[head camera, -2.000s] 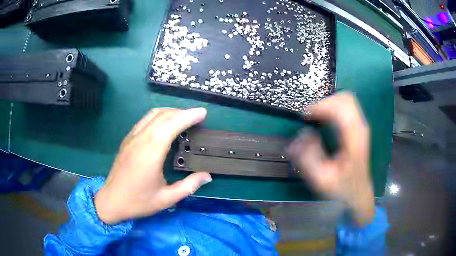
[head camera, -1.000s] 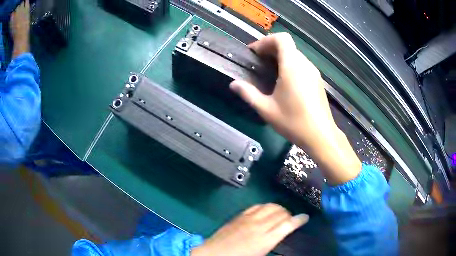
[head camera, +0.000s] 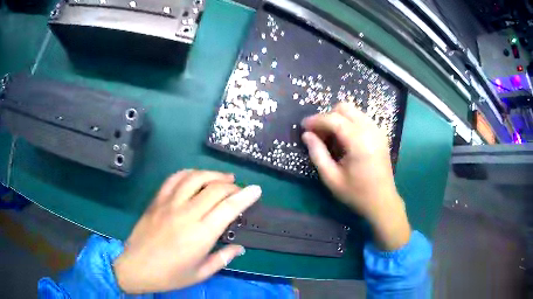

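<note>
A dark plate [head camera: 292,230] lies near the mat's front edge, with small holes along its central groove. My left hand [head camera: 187,230] is at its left end, thumb and fingers apart around that end; whether they touch it is unclear. My right hand [head camera: 353,157] is over the lower right part of the black parts tray [head camera: 292,49], thumb and fingertips curled near each other. Whether it holds a fastener cannot be seen. Small silver fasteners [head camera: 236,108] are scattered in the tray, thickest at its left and right sides.
A plate stack [head camera: 70,122] lies at the left on the green mat [head camera: 169,146]. Another plate stack [head camera: 125,35] stands at the back left. Metal conveyor rails [head camera: 432,52] run along the back right.
The view has swung back from the stacks to the tray. My right hand has left the far plate stack and is over the tray. My left hand is now at the near plate.
</note>
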